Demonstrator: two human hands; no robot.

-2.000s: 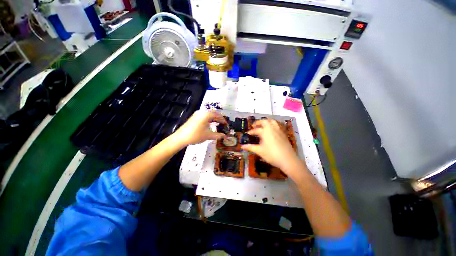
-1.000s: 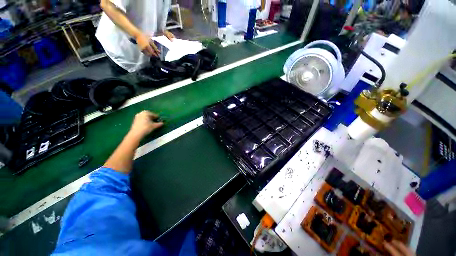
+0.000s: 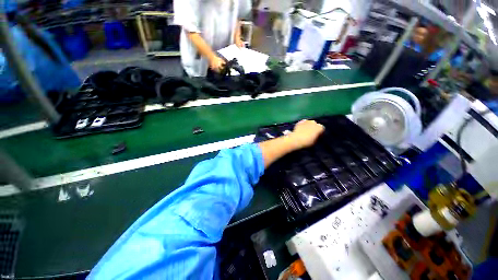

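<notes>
My left hand point(image 3: 307, 133) is over the upper left part of the black blister tray point(image 3: 322, 178), fingers curled down; whether it holds something is hidden. Two small black housings lie apart on the green conveyor, one nearer point(image 3: 118, 148) and one farther point(image 3: 197, 130). Orange fixture nests point(image 3: 413, 252) with black parts stand on the machine at the lower right, beneath the glue head with its brass-yellow clamp point(image 3: 449, 202) and white cylinder. My right hand is not in view.
White fan point(image 3: 382, 121) behind the tray. Across the conveyor point(image 3: 229, 117), a person in white handles black straps point(image 3: 177, 90) by a white sheet point(image 3: 248, 58). A black tray point(image 3: 104, 116) with two white squares is at left. Pale scraps point(image 3: 83, 190) lie on the near green surface.
My left hand has moved from above the conveyor to the blister tray. A second black housing now lies on the conveyor. My right hand has left view, and the camera has turned left.
</notes>
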